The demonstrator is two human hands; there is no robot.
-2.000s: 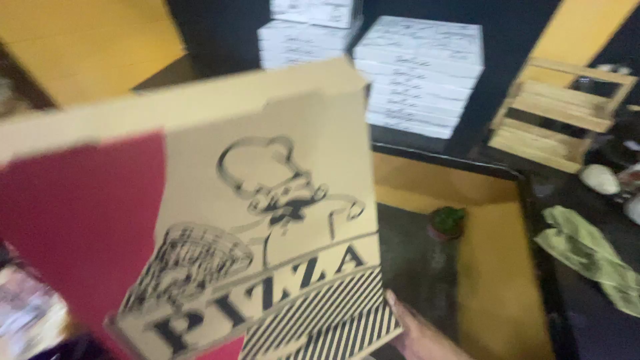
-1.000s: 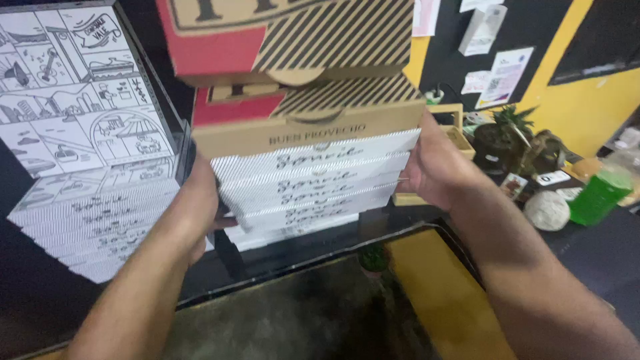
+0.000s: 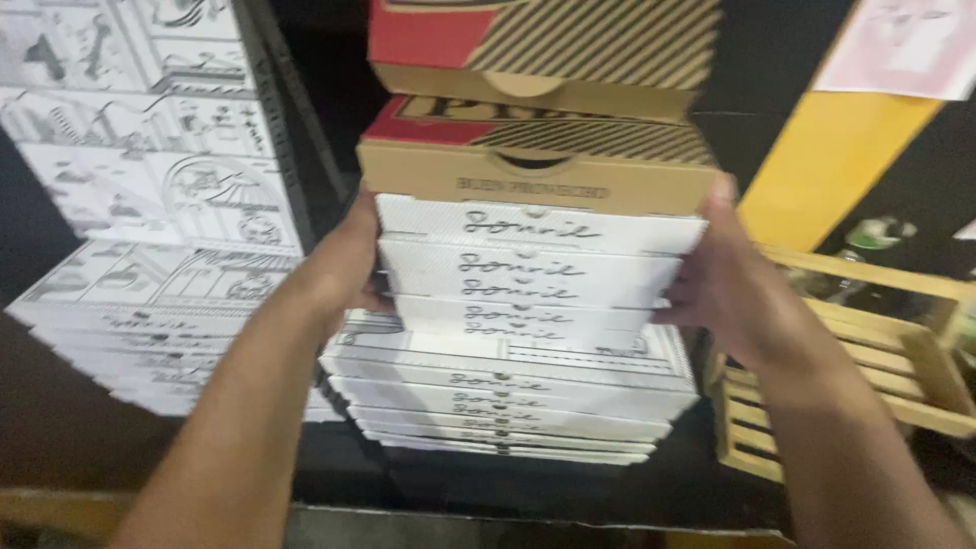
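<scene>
Both hands grip a stack of pizza boxes from its two sides. My left hand (image 3: 347,263) presses on the left side, fingers partly hidden beneath. On the right side is my right hand (image 3: 717,282), its thumb by a brown cardboard pizza box (image 3: 534,179). Several white pizza boxes (image 3: 526,263) lie under that brown box in the held stack. Another red, striped brown pizza box (image 3: 549,46) shows above, cut off by the top edge. Directly below the held boxes is a second stack of white pizza boxes (image 3: 499,408); whether the two stacks touch, I cannot tell.
A further stack of white boxes (image 3: 160,343) stands at the left, with printed white panels (image 3: 145,145) rising behind it. A slatted wooden crate (image 3: 877,358) stands at the right, close to my right forearm. The black counter's front edge (image 3: 534,518) runs below.
Two seconds ago one brown pizza box filled the left of the view, with a hand at its lower right corner. Now both hands hold a stack. The view has moved closer to the stacks since one second ago.
</scene>
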